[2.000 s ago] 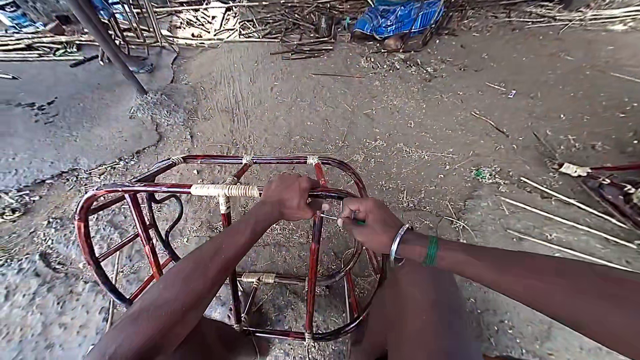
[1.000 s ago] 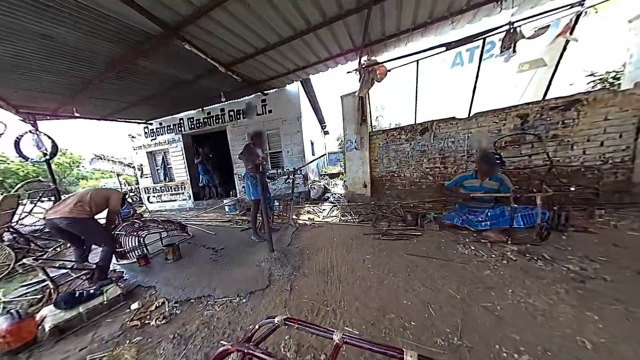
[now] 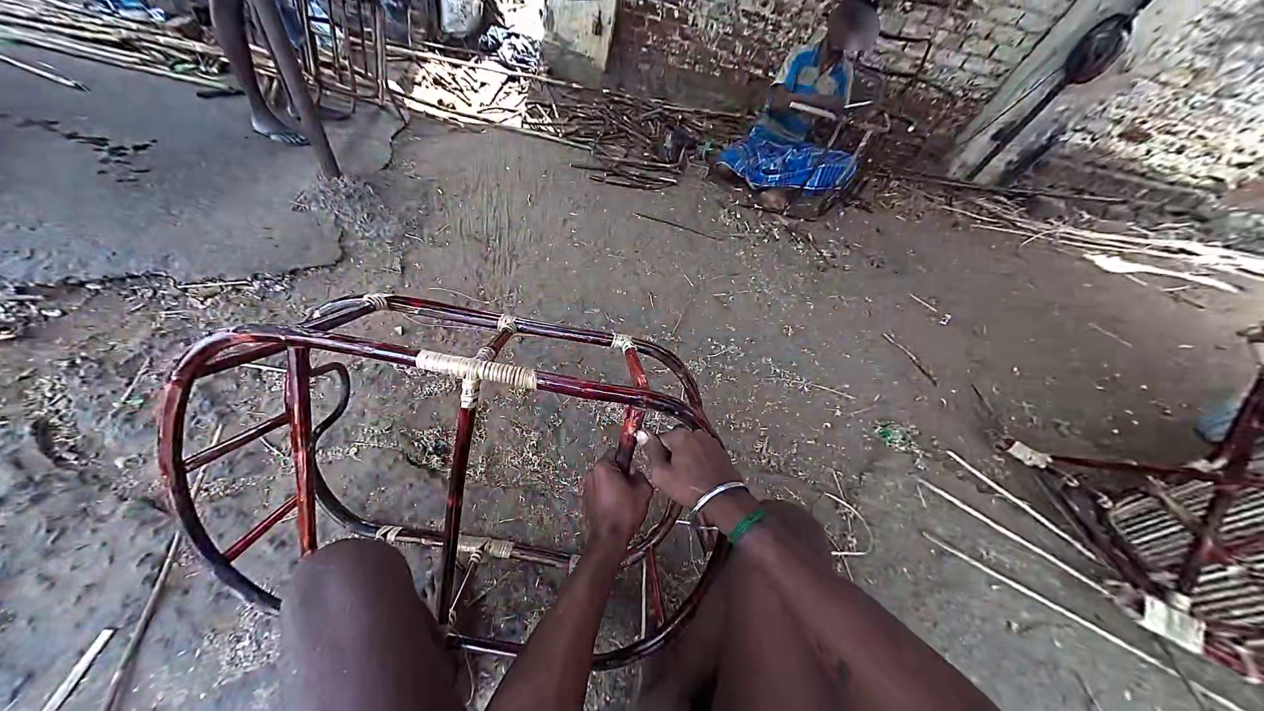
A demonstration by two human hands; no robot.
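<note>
A dark red lacquered cane frame [image 3: 375, 346] with rounded ends stands between my knees. Pale cane binding [image 3: 476, 369] wraps the joint on its upper rail, and smaller wraps sit at other joints. My left hand [image 3: 614, 499] is closed around the upright cane bar [image 3: 631, 420] near the frame's right end. Close beside it, my right hand [image 3: 684, 464], with a metal bangle and a green band at the wrist, has its fingers curled by the same bar, just under the upper rail. Whether it pinches something thin cannot be made out.
Long pale cane strips [image 3: 1047, 573] lie on the ground at right, beside another red cane piece with slatted panels [image 3: 1165, 523]. A person in blue [image 3: 805, 109] sits by the brick wall near piled sticks [image 3: 632, 163]. A slanted pole [image 3: 291, 89] and another person's legs [image 3: 247, 79] are at upper left.
Both hands, out of view one second ago, show again at the frame's right end. Two seconds ago they were up at the top rail; my left hand is now lower, on the upright. The view has swung down.
</note>
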